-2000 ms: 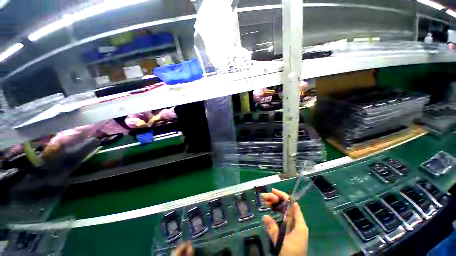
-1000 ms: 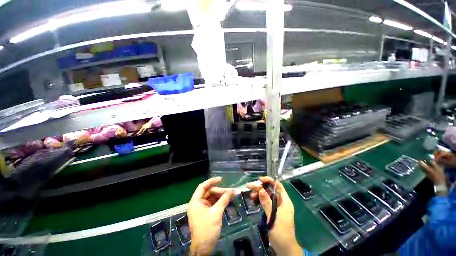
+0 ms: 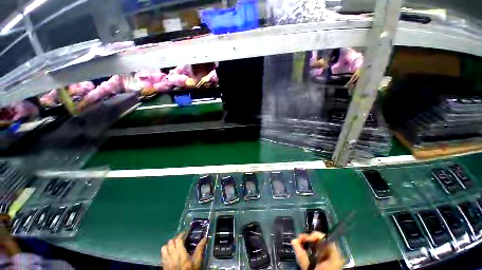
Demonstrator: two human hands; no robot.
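Observation:
A clear blister tray [image 3: 238,208] lies in front of me with two rows of black phone housings. My left hand [image 3: 181,254] is at the near left corner, fingers around the edges of a phone housing [image 3: 196,235] in its pocket. My right hand [image 3: 318,252] is at the near right, holding dark scissors [image 3: 336,229], blurred, blades pointing up and right. Its fingertips are beside the near-right phone housing [image 3: 316,220]. Both hands are partly cut off by the bottom edge.
Another housing tray [image 3: 394,206] lies right, and one [image 3: 83,204] left. Stacked trays [image 3: 449,121] stand behind at right. A white post [image 3: 364,89] rises from the bench edge to a shelf [image 3: 174,55] with a blue bin [image 3: 231,18]. People in pink work beyond.
My hands have moved apart and down, from being together above the tray to its left and right near corners. The view has tilted down, showing more of the tray.

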